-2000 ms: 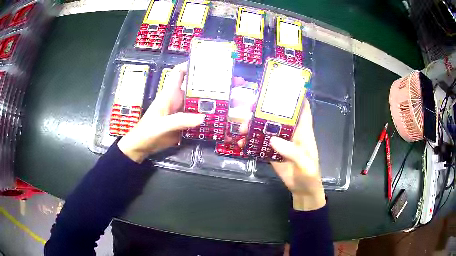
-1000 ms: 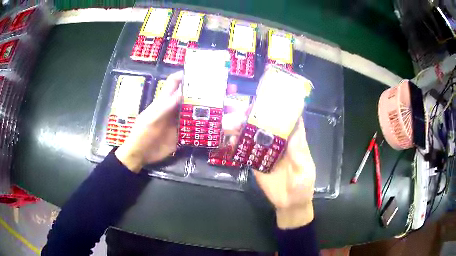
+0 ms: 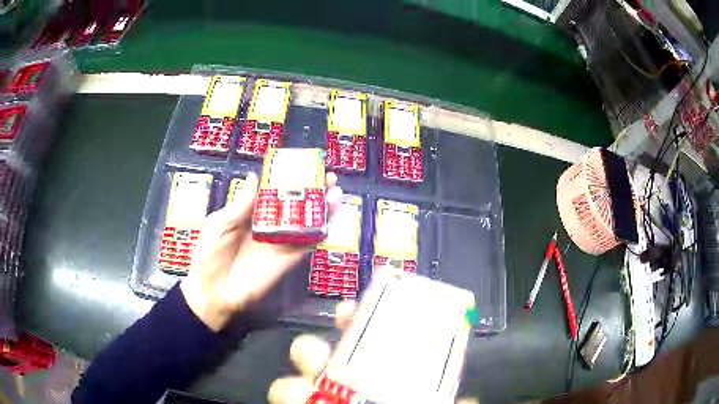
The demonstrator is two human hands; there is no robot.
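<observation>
My left hand point(image 3: 229, 264) holds a red keypad phone point(image 3: 290, 193), face up with its screen lit, above the tray. My right hand point(image 3: 311, 363) holds another keypad phone point(image 3: 406, 339) low and close to the camera. Its screen glows white, a green spot shows at its corner, and its lower keypad is cut off by the bottom edge. The clear blister tray point(image 3: 465, 272) holds several red phones in two rows, their yellow-framed screens lit. One phone in the front row is partly hidden behind my left hand.
Stacked trays point(image 3: 24, 150) with red phones stand at the left. More red phones lie beyond the green strip at the upper left. A pink fan point(image 3: 587, 203), red pens point(image 3: 564, 292), a small dark block point(image 3: 593, 345), cables and a white power strip point(image 3: 642, 308) are at the right.
My right hand has brought its phone down and closer to the camera. My left hand has shifted slightly left and lower with its phone. The view has tilted up, showing more of the green strip.
</observation>
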